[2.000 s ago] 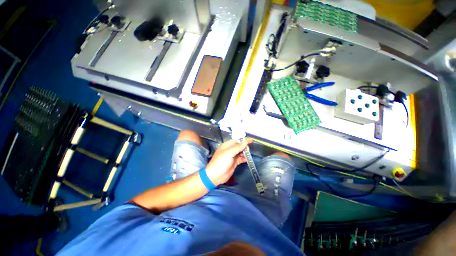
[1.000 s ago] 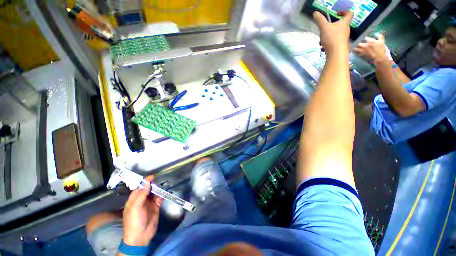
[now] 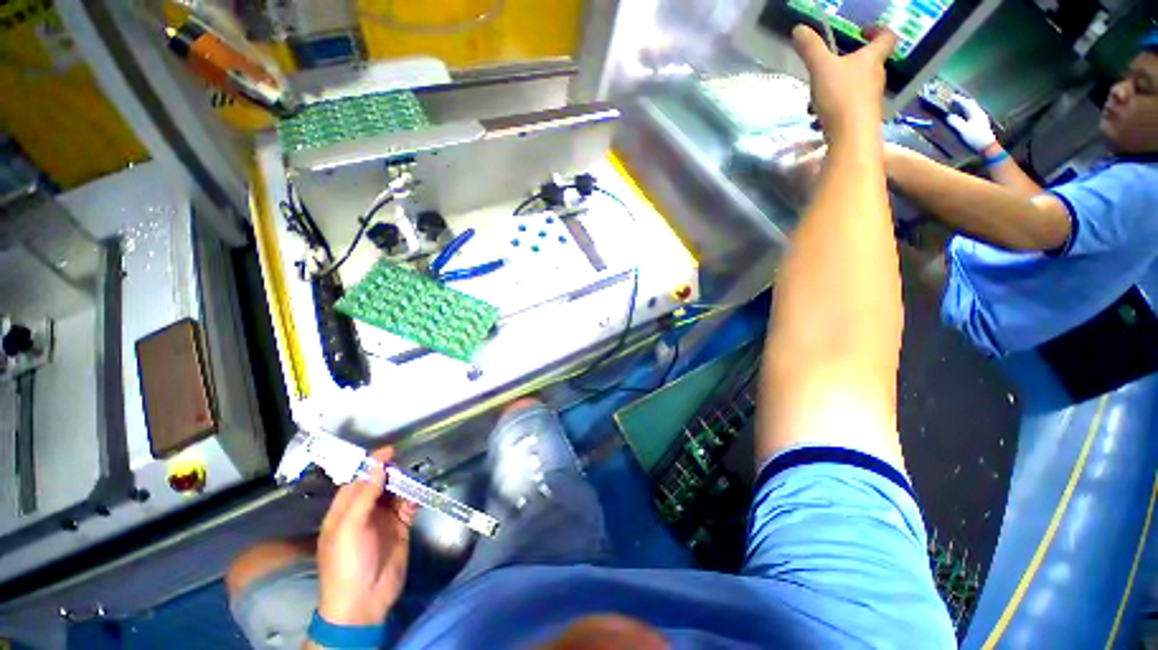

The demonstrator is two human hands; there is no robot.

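My left hand (image 3: 361, 546) holds a silver-grey digital caliper (image 3: 432, 495) low in front of the machine, its jaws pointing to the upper left. My right arm is stretched to the upper right. My right hand (image 3: 848, 79) is at the lower edge of a touchscreen monitor (image 3: 917, 28), thumb and a finger spread apart, holding nothing that I can see. The screen is cut off by the top edge. A green PCB panel (image 3: 417, 309) lies tilted on the right machine's white surface, with blue-handled pliers (image 3: 467, 269) touching or close to its upper edge.
A white block with dark dots (image 3: 539, 235) sits right of the pliers. A second PCB panel (image 3: 353, 121) lies on the ledge behind. A smartphone (image 3: 177, 387) lies on the left machine. A person in blue (image 3: 1079, 229) works at the right. Racked boards (image 3: 705, 470) stand below the machine.
Since the first frame, the view has turned right and my right arm has reached to the touchscreen. Since one second ago, the other person's arms have moved; my left hand still holds the caliper.
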